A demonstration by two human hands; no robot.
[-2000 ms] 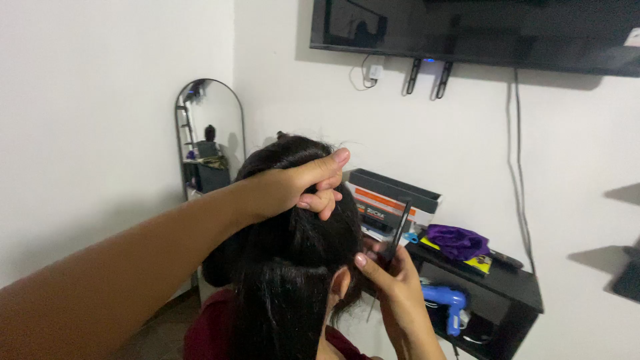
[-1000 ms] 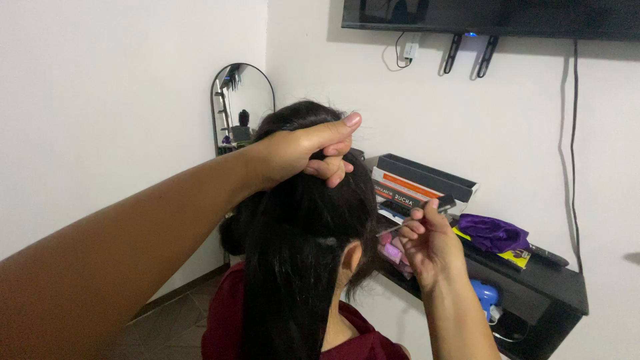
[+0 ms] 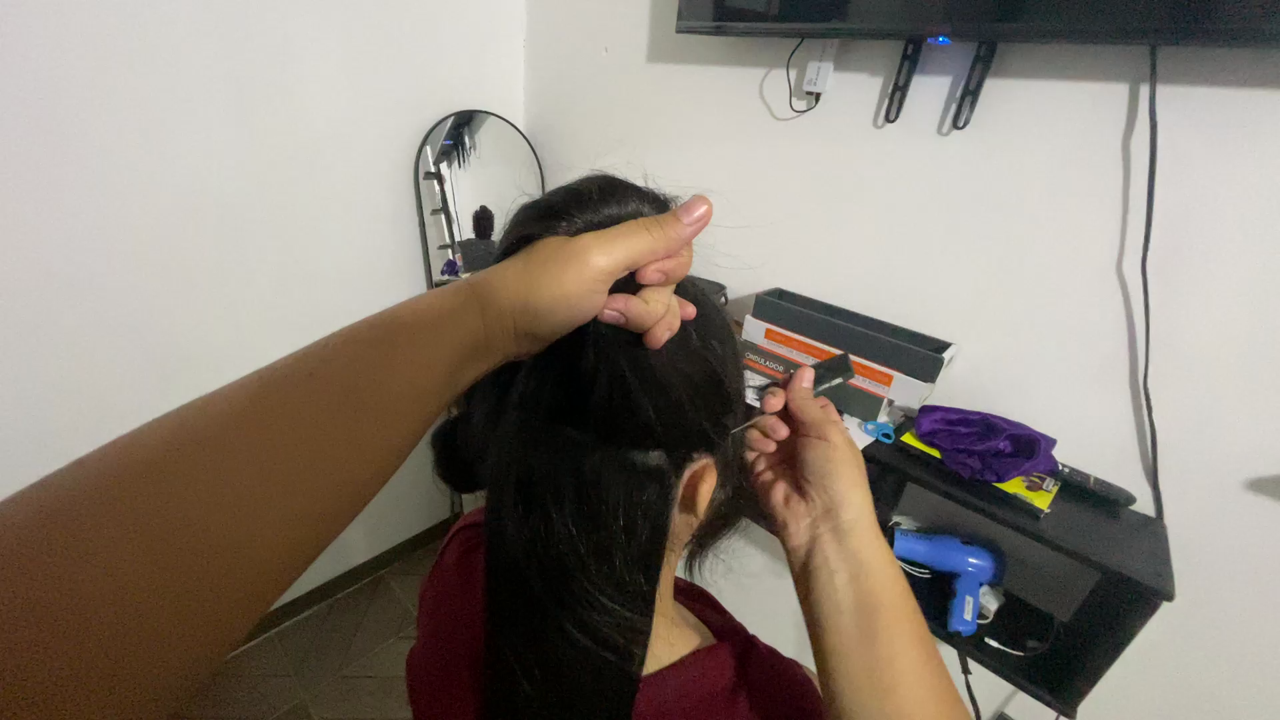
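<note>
A person with long dark hair [image 3: 570, 560] and a dark red top [image 3: 740, 680] has their back to me. My left hand [image 3: 610, 270] is closed around a gathered section of hair at the crown, thumb up. Beside the right side of the head, above the ear [image 3: 697, 487], my right hand [image 3: 805, 450] holds a dark comb [image 3: 832, 373] between thumb and fingers. Its thin pointed tail reaches to the hair. A parting shows faintly behind the ear. My fingers hide part of the comb.
A black shelf unit [image 3: 1120, 545] at the right bears opened boxes [image 3: 850, 330], a purple cloth [image 3: 985, 440] and a remote control [image 3: 1097, 486]. On its lower shelf lies a blue hair dryer [image 3: 950, 565]. An arched mirror [image 3: 500, 160] stands behind; a television [image 3: 960, 18] hangs above.
My right hand has turned the comb from nearly upright to slanting, its tail now toward the hair above the ear. My left hand has kept its hold on the hair.
</note>
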